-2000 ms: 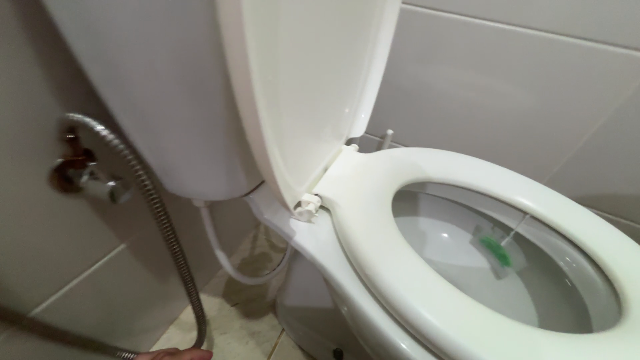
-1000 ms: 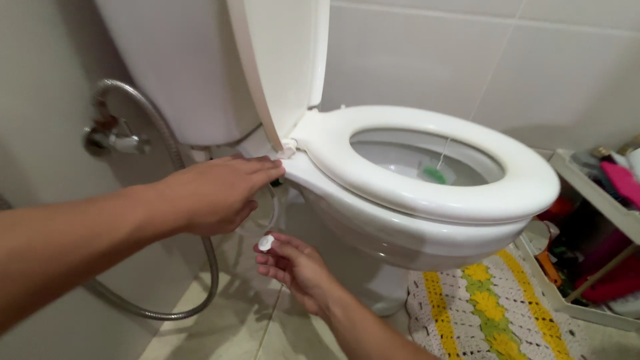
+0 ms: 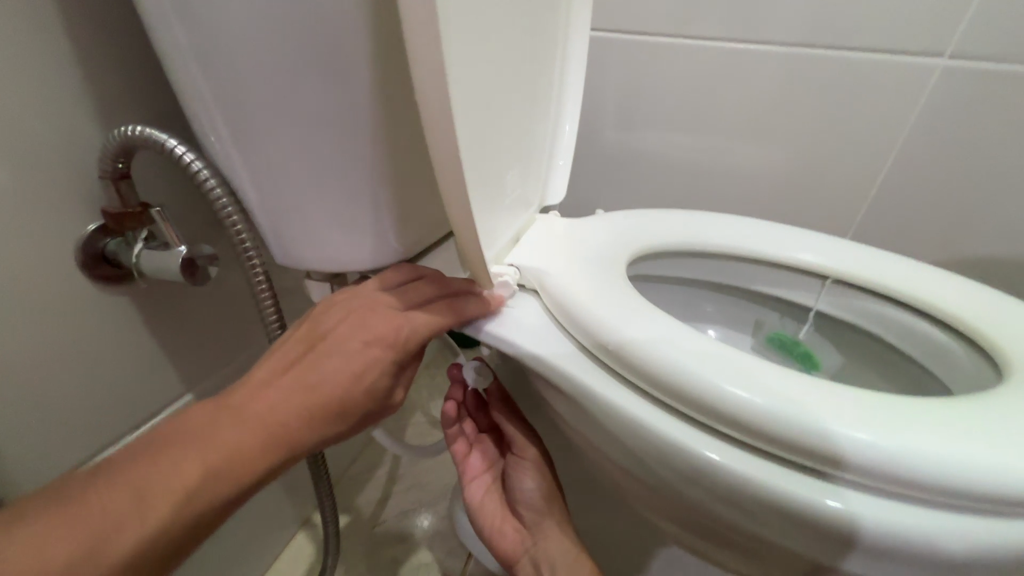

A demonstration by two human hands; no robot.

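My left hand (image 3: 360, 344) rests on the rear rim of the toilet bowl, its fingertips against the white plastic hinge (image 3: 504, 280) of the toilet seat. Below the rim, my right hand (image 3: 504, 456) is palm up and pinches a small round white plastic nut (image 3: 478, 374) between thumb and fingers. The nut is just under the bowl's rear ledge. The white toilet seat (image 3: 720, 368) lies down on the bowl, while the lid (image 3: 512, 128) stands raised against the cistern (image 3: 304, 136). What lies under my left palm is hidden.
At left, a wall valve (image 3: 152, 256) feeds a flexible metal hose (image 3: 232, 216) that hangs beside my left forearm. A white pipe (image 3: 408, 444) curves behind my hands. A green toilet block (image 3: 792, 352) hangs inside the bowl. Grey tiled wall (image 3: 760, 136) stands behind.
My left hand's fingertips now touch the seat hinge. My right hand, still holding the white nut, has come up closer to the underside of the ledge. The view has moved nearer.
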